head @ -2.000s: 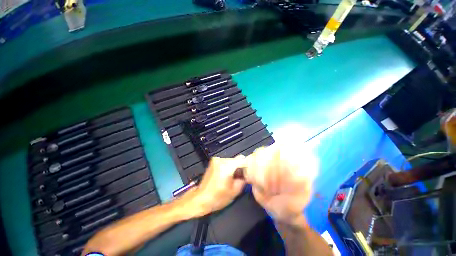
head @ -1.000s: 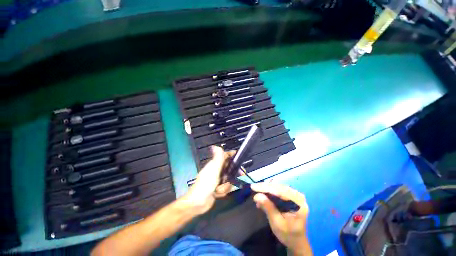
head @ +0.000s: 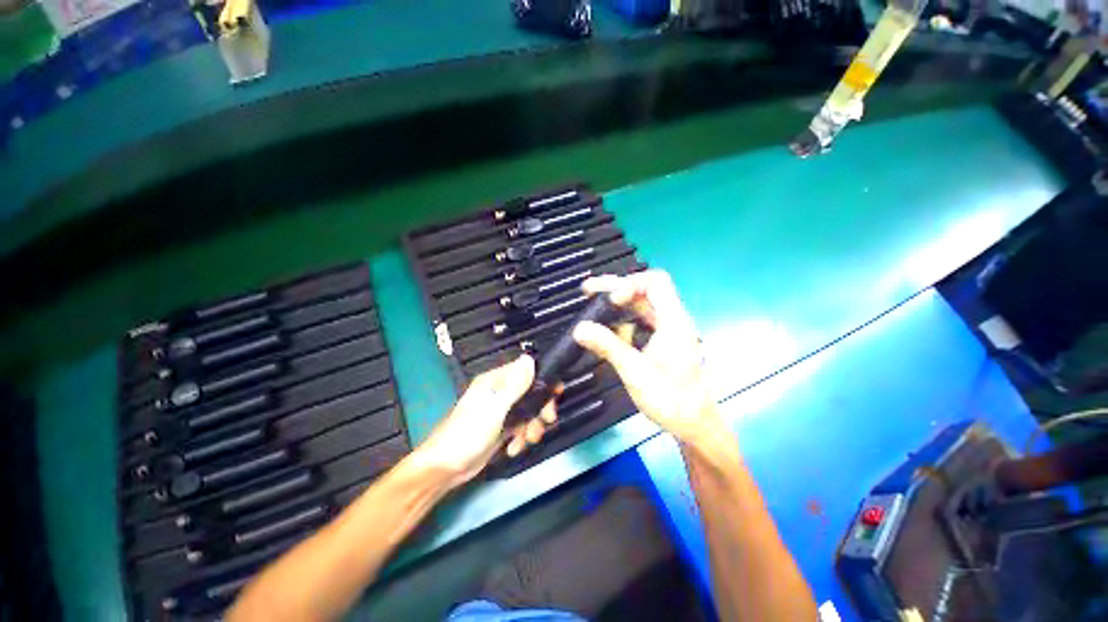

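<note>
A black tripod unit (head: 566, 349) is held in both hands over the right slotted tray, slanting up to the right; its legs look folded together. My left hand (head: 496, 413) grips its lower end, with fingers curled beneath. My right hand (head: 650, 352) holds its upper end between thumb and fingers. The right slotted tray (head: 428, 261) carries a row of black units, partly hidden by my hands. The left slotted tray (head: 346, 352) holds another row of black units. No tool can be made out in my right hand.
The bench press (head: 960, 535) stands at the lower right on a blue mat (head: 778, 462), with a red button (head: 871, 516) at its side. A pale strap-like piece with an orange band (head: 857, 79) hangs at the upper right. A raised shelf (head: 401, 55) runs behind.
The unit's legs, spread a second ago, now look closed together. The black-handled tool has gone from sight, and my right hand has moved up onto the unit.
</note>
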